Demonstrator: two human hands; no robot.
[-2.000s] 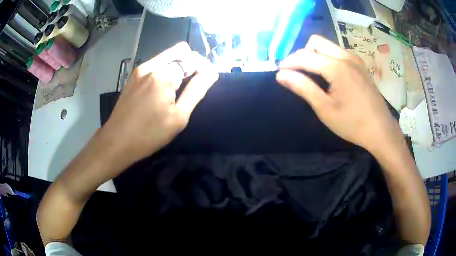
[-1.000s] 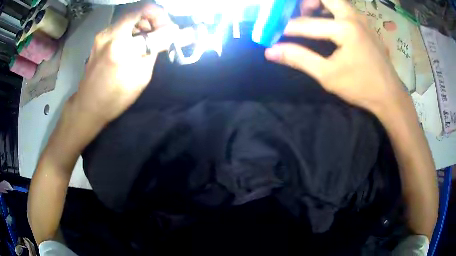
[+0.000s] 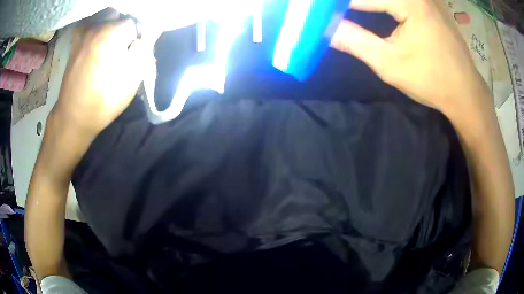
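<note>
A large black garment piece [image 3: 276, 166] lies across the middle and hangs down in wrinkles; its upper strip is flatter and matte. My left hand [image 3: 100, 74] is over its upper left part, overexposed, with fingertips hidden by glare and the machine head. My right hand [image 3: 419, 63] is at its upper right, thumb on the cloth beside a blue guard [image 3: 310, 37]; its other fingertips are hidden or cut off. A bent shiny wire guard [image 3: 162, 115] stands over the cloth near my left hand. Lamp glare hides the needle area.
The pale machine head [image 3: 51, 14] crosses the top left. Pink thread cones [image 3: 27, 56] stand at the left on the white table [image 3: 34, 155]. Paper notes [image 3: 477, 51] and a pinkish oval piece [image 3: 462, 18] lie at the upper right. Blue basket edges show low at both sides.
The view has moved closer to the machine, so the wire and blue guards look larger and lower. The matte strip has moved up under the glare, and more wrinkled cloth shows. Both hands sit higher.
</note>
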